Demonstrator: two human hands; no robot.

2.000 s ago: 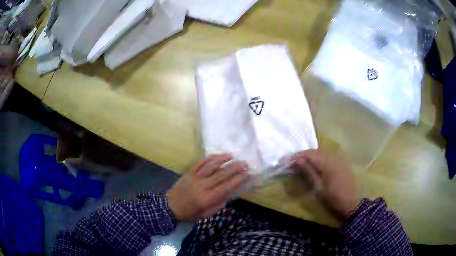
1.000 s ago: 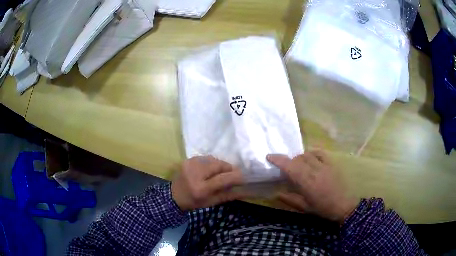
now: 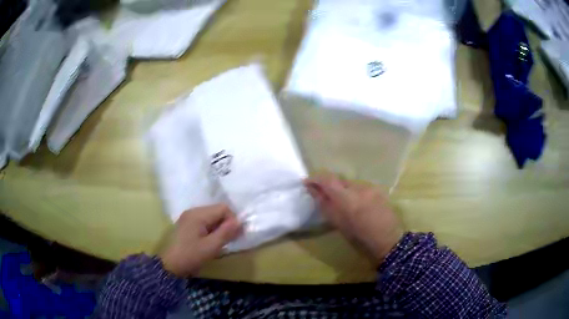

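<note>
A white pouch in clear film [image 3: 249,131] lies on the light yellow table in front of me, with a blurred triangle mark on its top flap. The near end of the film is folded up over the pouch. My left hand [image 3: 203,237] pinches the near left part of the film between thumb and curled fingers. My right hand [image 3: 355,209] grips the near right edge with its fingertips. The pouch's underside is hidden. The stack of empty poly bags [image 3: 374,68] lies behind to the right, one clear film edge spread towards me.
Unpacked pouches [image 3: 93,87] are heaped at the left and back left. Dark blue pieces [image 3: 516,93] lie at the right, with white packed items [image 3: 552,31] at the far right. A blue stool [image 3: 37,290] stands on the floor at bottom left.
The view has shifted right, so things sit further left. The near end of the film is now folded up over the pouch. My right hand has moved to the near right edge.
</note>
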